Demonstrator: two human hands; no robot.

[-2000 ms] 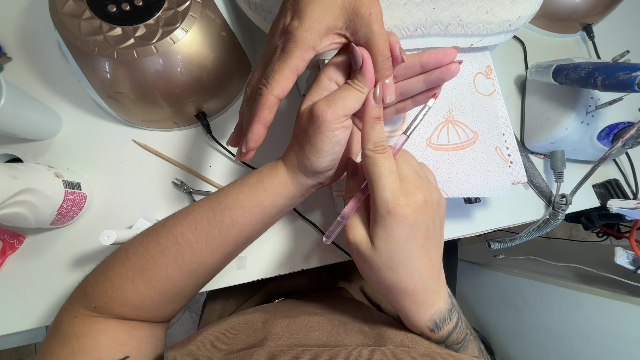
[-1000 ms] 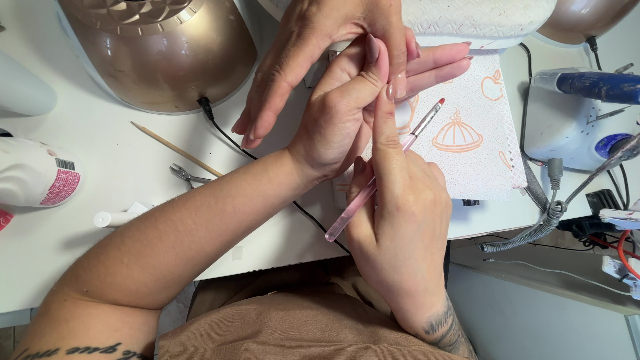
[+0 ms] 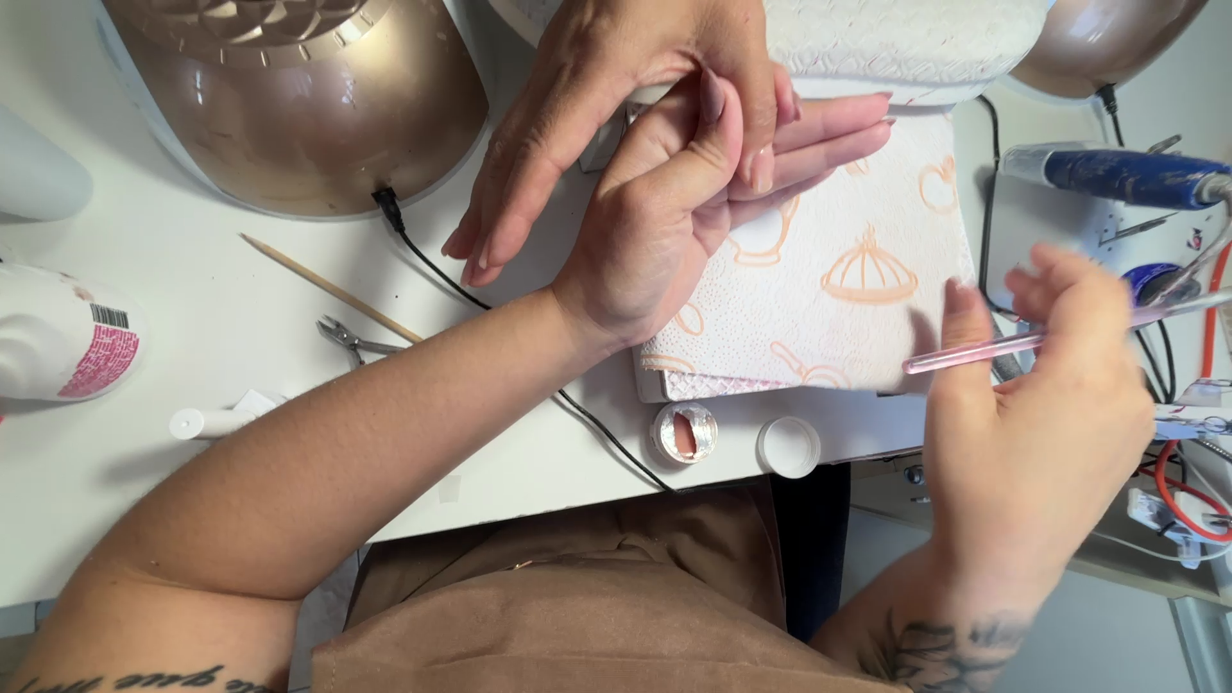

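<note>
With my left hand (image 3: 654, 202) I grip the fingers of another person's hand (image 3: 626, 77), which reaches in from the top. One nail of that hand shows between my thumb and fingers, over a printed paper towel (image 3: 866, 337). My right hand (image 3: 1039, 395) is apart, to the right of the towel, and holds a slim brush with a pink clear handle (image 3: 972, 354); it is slightly blurred. The brush's far end is out of sight at the right edge. Below the towel sit a small open jar with torn foil (image 3: 685, 433) and a white lid (image 3: 788, 447).
Gold nail lamps (image 3: 318, 106) stand at the upper left and upper right. A wooden stick (image 3: 327, 287), cuticle nippers (image 3: 351, 337) and a white bottle (image 3: 67, 332) lie left. A blue nail drill handpiece (image 3: 1136, 176) and cables are at right. A black cord (image 3: 616, 443) crosses the table.
My right hand has moved away from the held fingers to the right, taking the brush along. The open jar and lid now show. My left hand keeps its grip on the other person's hand.
</note>
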